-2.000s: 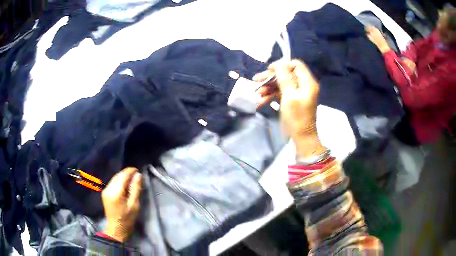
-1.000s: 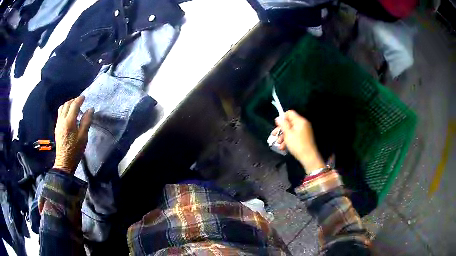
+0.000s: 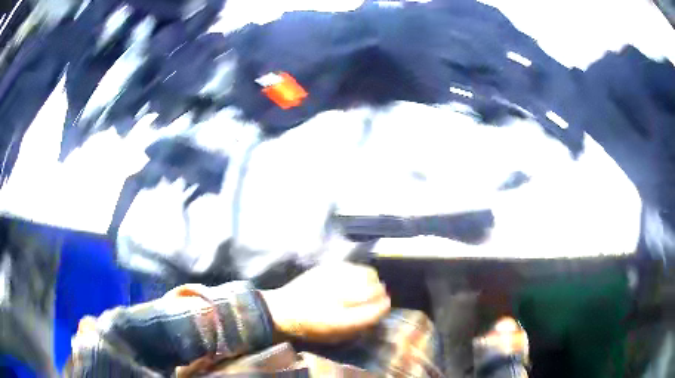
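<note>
The picture is strongly blurred. A dark denim jacket (image 3: 370, 63) lies on the table, its grey inner side (image 3: 296, 170) turned up towards me. My left hand (image 3: 333, 301) is closed-looking at the table's near edge, just below the grey cloth; whether it grips the cloth I cannot tell. Orange-handled snips (image 3: 285, 90) lie on the dark denim, away from my hands. A small blurred shape at the lower right appears to be my right hand (image 3: 507, 329) with its sleeve, below the table edge; its fingers and anything in them cannot be made out.
The white table's near edge (image 3: 518, 256) runs across the middle. More dark garments (image 3: 629, 111) lie at the right and upper left. A blue crate (image 3: 92, 295) is below the table at the left, a green one (image 3: 581, 317) below at the right.
The view has swung from the floor and green crate back to the table. My left hand has left the jacket's top for the table edge. The white strip in my right hand no longer shows.
</note>
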